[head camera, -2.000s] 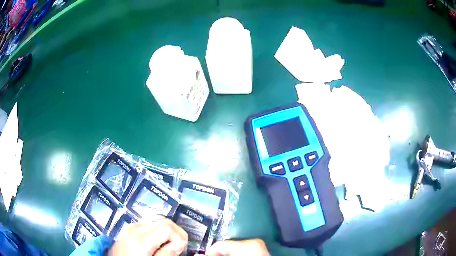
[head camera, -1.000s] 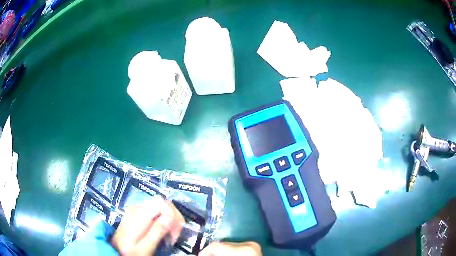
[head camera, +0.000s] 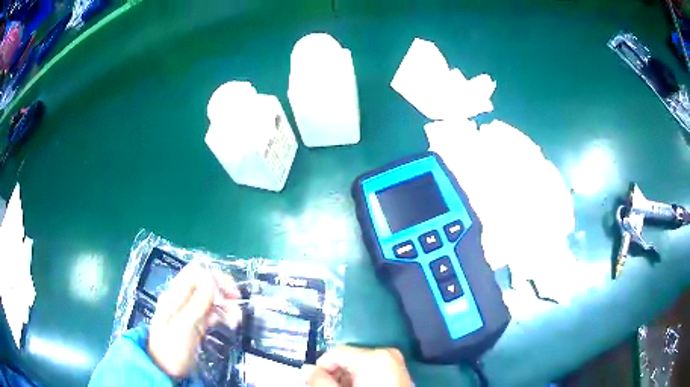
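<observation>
A handheld tester (head camera: 433, 257) with a black body and blue face lies face up on the bench. Left of it is a clear lens pack (head camera: 147, 261) with several black-framed panels. A screen lens panel (head camera: 280, 332), blurred, is held tilted over the pack. My right hand (head camera: 362, 366), cut off by the bottom edge, pinches its lower right corner. My left hand (head camera: 185, 314) is over the pack, left of the panel, fingers pinched on what looks like clear film (head camera: 253, 301); glare and blur hide its outline.
Two white bottles (head camera: 324, 91) (head camera: 253, 136) stand behind the pack. White wipes (head camera: 522, 196) lie right of and behind the tester. A silver air blow gun (head camera: 639, 219) lies at the right. A clear strip pack (head camera: 654, 75) is at the far right. White pieces (head camera: 13, 264) lie at the left edge.
My left hand has moved left and up, away from the panel, with a clear streak trailing from its fingers. My right hand has stayed near the panel's lower corner. The view has shifted a little.
</observation>
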